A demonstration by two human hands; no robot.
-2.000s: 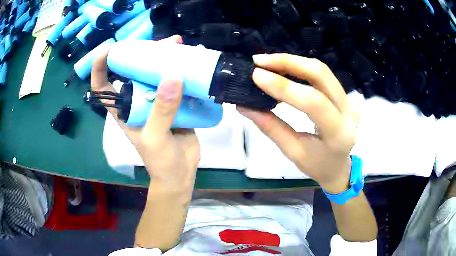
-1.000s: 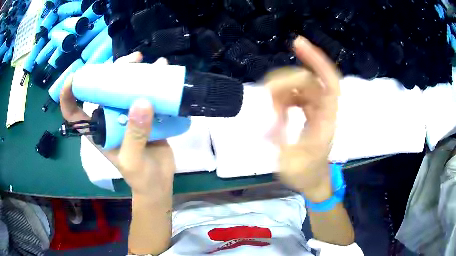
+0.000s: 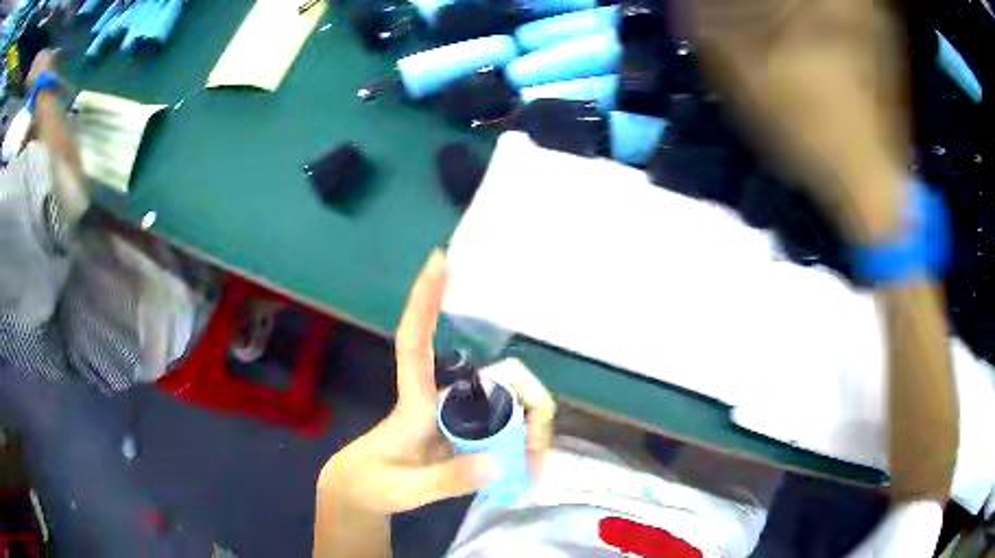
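My left hand [image 3: 420,463] holds a light-blue housing [image 3: 500,458] in front of my body, below the table edge. Its open end faces up and shows a dark inside with a thin black stub sticking out. The housing's other end is hidden. My right hand [image 3: 813,82] is blurred and reaches over the black end caps [image 3: 786,207] at the upper right; its fingers are cut off by the top edge, so its grip is hidden.
White pads [image 3: 644,273] line the front of the green table [image 3: 273,234]. Two loose black caps lie at centre left. Blue housings [image 3: 562,55] lie at the back, with yellowish paper [image 3: 265,44] to their left. Another person's arm [image 3: 57,136] is at far left, above a red stool [image 3: 256,360].
The view has swung left. My left hand came down towards my body; only one housing now shows in it, open end up. My right hand moved up and away to the black caps.
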